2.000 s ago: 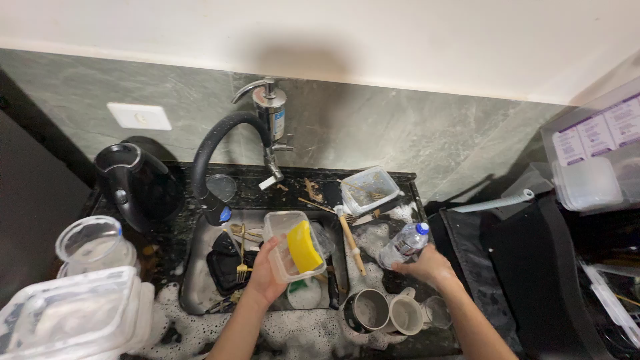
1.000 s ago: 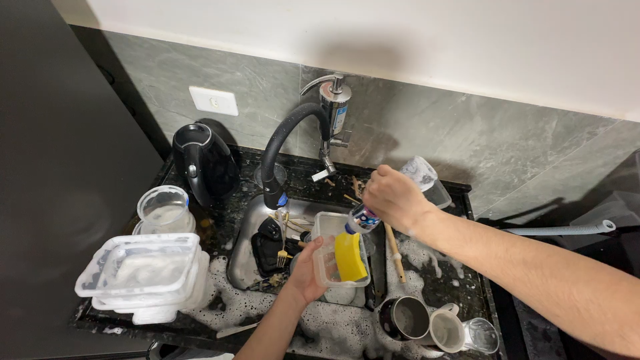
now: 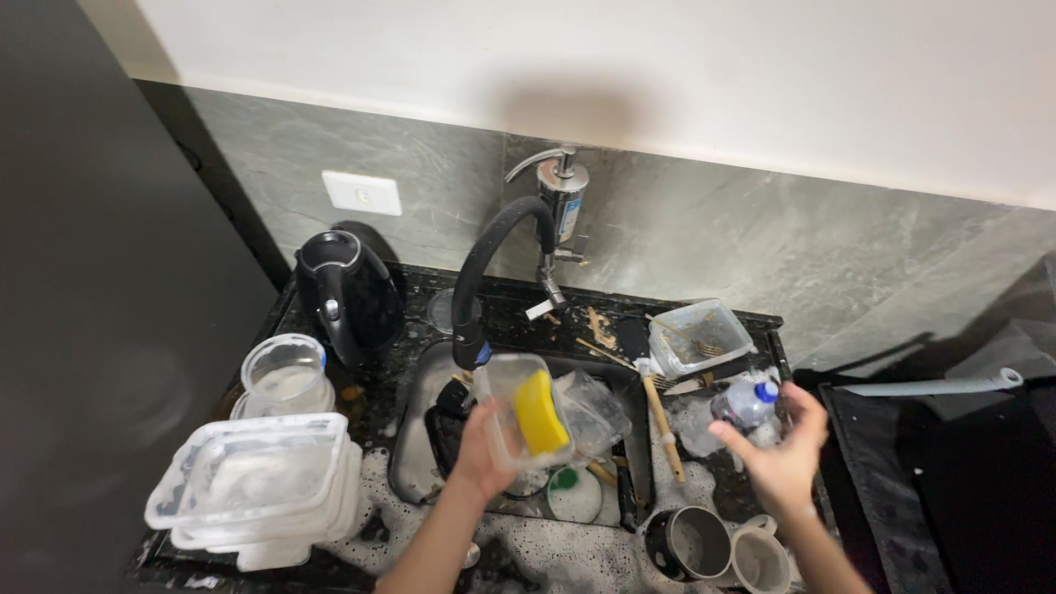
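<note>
My left hand (image 3: 488, 450) holds a clear plastic container (image 3: 503, 384) above the sink (image 3: 412, 454). A yellow sponge (image 3: 540, 412) lies inside that container. At the right, my right hand (image 3: 780, 458) is beside a clear bottle with a blue cap (image 3: 742, 406), its fingers apart around the cap end; whether they touch the bottle cannot be told. Another clear plastic container (image 3: 590, 412), a lid with a green spot (image 3: 575, 493) and dark utensils are in the sink below.
Soapy plastic containers (image 3: 256, 478) and a round tub (image 3: 285, 371) stand left, before a black kettle (image 3: 346, 289). The black faucet hose (image 3: 487, 256) arches over the sink. Right are a food-soiled container (image 3: 701, 334), a wooden-handled utensil (image 3: 662, 429), a metal mug (image 3: 689, 540) and a light mug (image 3: 759, 557).
My right hand has moved from over the held container, where it tipped the bottle, back to the right side of the counter. The bottle is there too. My left hand still holds the container with the sponge.
</note>
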